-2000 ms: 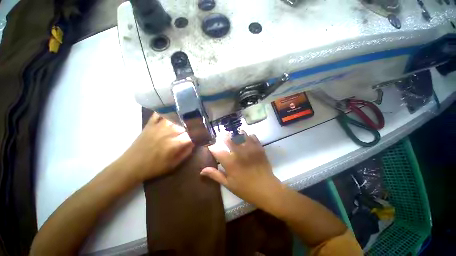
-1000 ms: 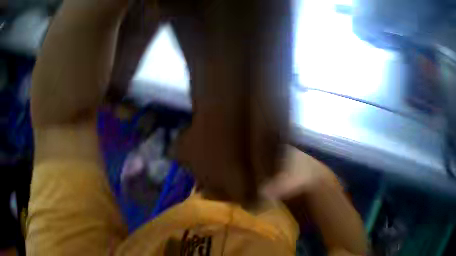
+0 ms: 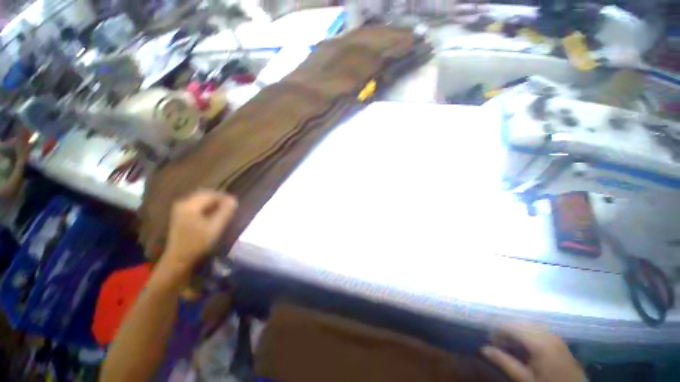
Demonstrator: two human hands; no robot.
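A long layered stack of brown cut panels (image 3: 283,123) lies along the left side of the white table (image 3: 388,194). My left hand (image 3: 197,224) is over the stack's near end, fingers curled; blur hides whether it grips a layer. My right hand (image 3: 533,358) is at the table's front edge at lower right, partly cut off by the frame; its grip is unclear. A brown panel (image 3: 343,347) lies below the table edge, between my hands. The sewing machine head (image 3: 589,134) stands at right.
A dark phone-like slab (image 3: 575,224) and scissors (image 3: 649,287) lie below the machine head. A yellow tie (image 3: 367,91) is on the stack. Blue crates (image 3: 60,268) and a red-orange object (image 3: 119,302) are at lower left. Another machine (image 3: 175,112) stands at far left.
The view has swung left and widened. The brown cloth that was under the needle, then lifted before me, is gone from there. My left hand has moved to the stack, my right to the table edge.
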